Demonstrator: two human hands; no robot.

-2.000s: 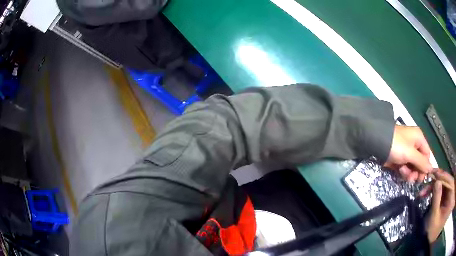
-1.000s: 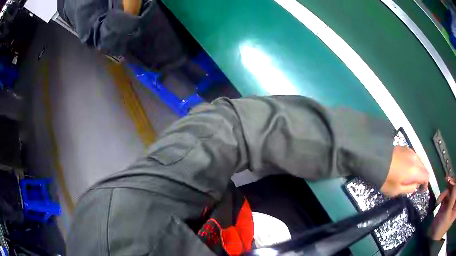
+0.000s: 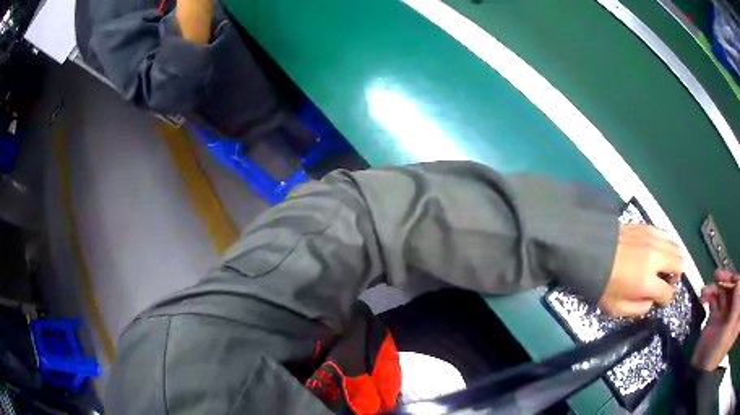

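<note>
My left hand (image 3: 645, 271) is over the black tray (image 3: 552, 303) at the right, fingers curled down at the glittering small metal parts (image 3: 639, 374). Whether it holds a part cannot be seen. My right hand (image 3: 718, 324) is at the right edge, partly cut off, palm side showing, fingers bent beside the near end of a grey metal strip with holes (image 3: 716, 243). Whether it grips the strip or a small part cannot be told. A dark glossy bar (image 3: 535, 374) crosses in front of the tray and hides some of it.
The green bench (image 3: 341, 65) has a white edge strip (image 3: 519, 69), with a darker green surface (image 3: 568, 49) beyond. Another person's forearm and dark sleeve (image 3: 187, 65) are at the upper left. Blue stools (image 3: 268, 174) stand on the grey floor. Blue and clear packets (image 3: 728, 36) show at the top right.
My hands, together over the tray two seconds ago, are apart. My left hand has moved back over the parts; my right hand is lower right by the strip. The other person's forearm has come into view.
</note>
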